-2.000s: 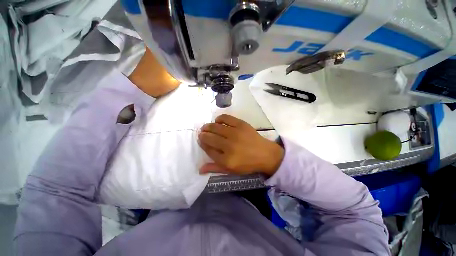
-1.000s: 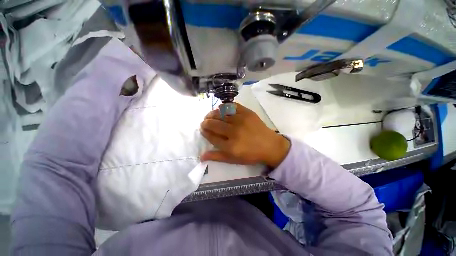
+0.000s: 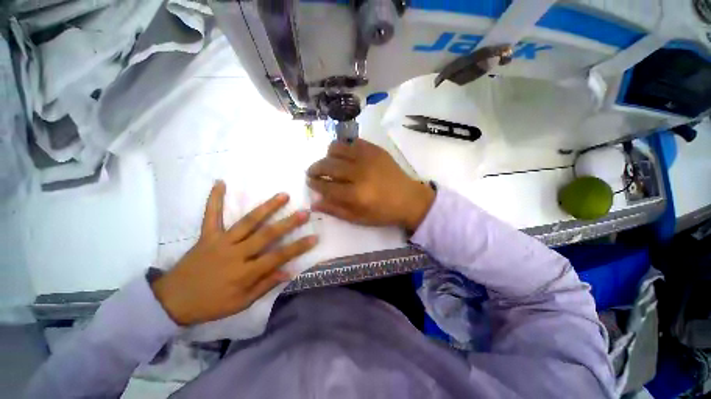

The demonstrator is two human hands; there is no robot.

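Note:
A white fabric panel (image 3: 191, 183) lies on the table under the needle area (image 3: 309, 127) of the white sewing machine, washed out by the lamp there. My left hand (image 3: 234, 269) lies palm down on the panel's near part, fingers spread, gripping nothing. My right hand (image 3: 370, 187) is at the panel's right edge, just below and right of the needle area, fingers curled and closed on the fabric. Its fingertips are partly hidden, and the stitching point is too bright to see clearly.
Crumpled white and grey pieces (image 3: 117, 93) lie at the upper left. Black snips (image 3: 443, 128) lie right of the needle. A green fruit (image 3: 585, 197) and a white round item (image 3: 599, 166) are at the right. A measuring tape (image 3: 355, 267) runs along the front edge.
My left hand has come into view from beyond the fabric and now rests spread on its near part. My right hand stays at the panel's right edge. The view has shifted slightly.

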